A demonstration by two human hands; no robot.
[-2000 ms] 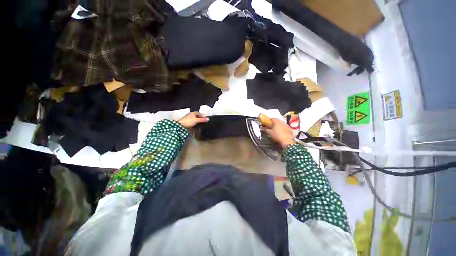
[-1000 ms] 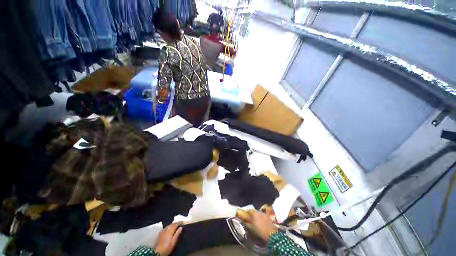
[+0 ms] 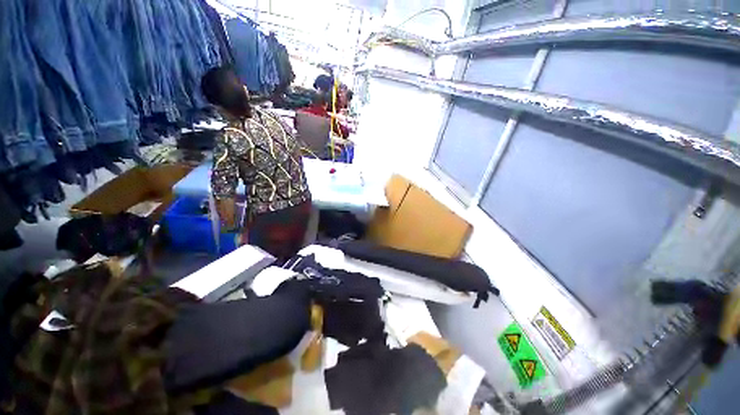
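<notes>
Neither of my hands is in the picture, and the iron is out of view. Nearest in front of me lie ragged-edged black pieces [image 3: 383,379] on the pale table. A dark rounded padded board [image 3: 235,339] lies left of them. A brown plaid garment heap [image 3: 101,344] with a small white tag [image 3: 56,321] is at the lower left, partly blurred. More black pieces [image 3: 350,304] lie farther back, with tan card [image 3: 264,382] under the padded board.
A long black-covered roll [image 3: 414,266] on a white base crosses the back. Behind stand a person in a patterned top [image 3: 264,166], a blue bin [image 3: 191,223] and cardboard [image 3: 422,219]. Jeans [image 3: 89,73] hang upper left. A ribbed hose [image 3: 617,373] runs at lower right.
The view has tilted up and away from the work. My two hands, the iron and the black strip between them have left the picture. More hanging jeans and the ribbed hose now show.
</notes>
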